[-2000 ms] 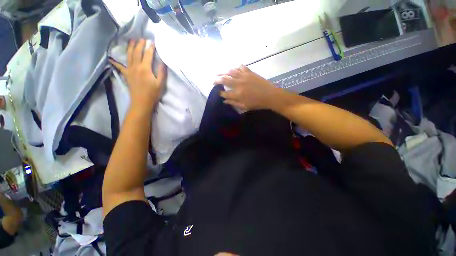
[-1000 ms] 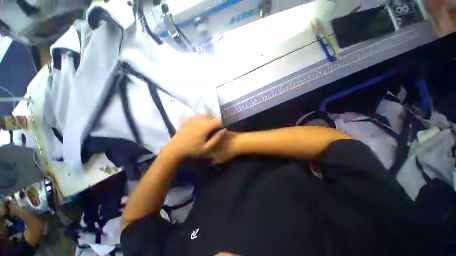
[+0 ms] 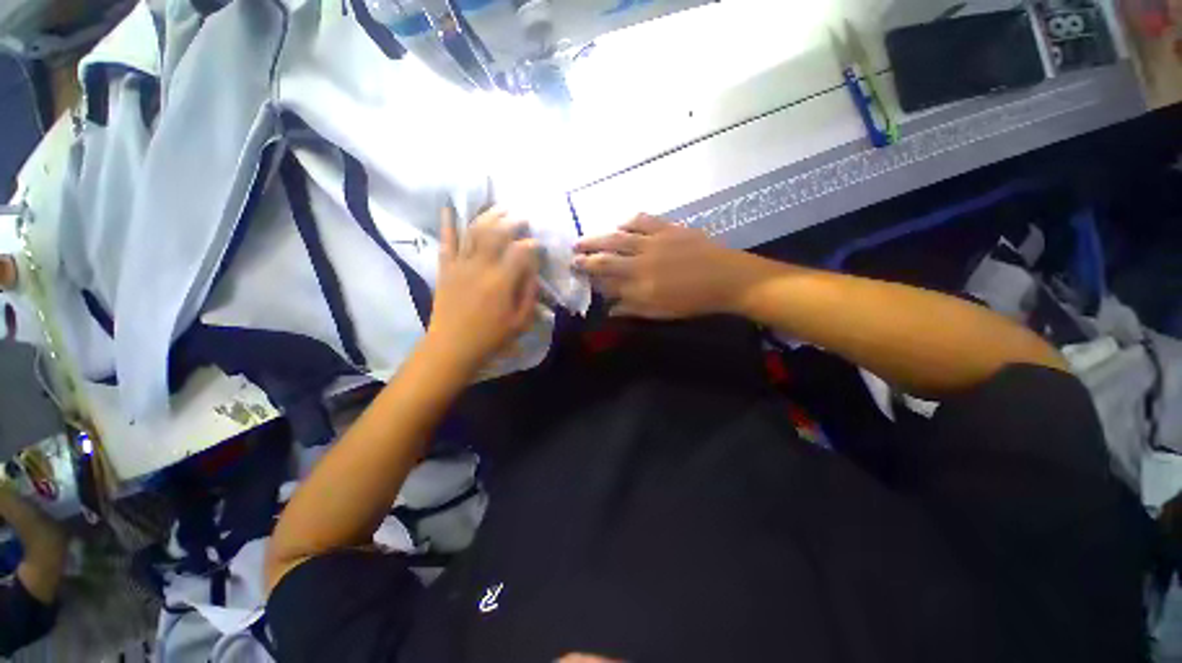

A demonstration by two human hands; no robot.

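The light grey garment body [image 3: 220, 168] with dark stripes drapes over the left of the table and reaches the sewing area. My left hand [image 3: 490, 279] lies on its near edge, fingers spread and pointing to the needle area. My right hand [image 3: 668, 268] pinches the cloth edge, fingertips at a small crumpled whitish fold [image 3: 565, 275] between both hands. The presser foot and needle area [image 3: 544, 78] is above my hands, blurred by lamp glare. Dark cloth hangs below the grey edge.
Blue-green thread snips [image 3: 871, 109] and a black rectangle [image 3: 967, 61] lie right on the machine bed [image 3: 726, 97]. A ruler strip [image 3: 830, 184] runs along the front edge. Garment heaps [image 3: 1102, 389] lie at right and lower left. Another person's arm [image 3: 36, 550] shows at far left.
My hands were together at the near cloth edge a second ago. They have moved apart and up toward the needle area, my right hand to the right. The view has shifted.
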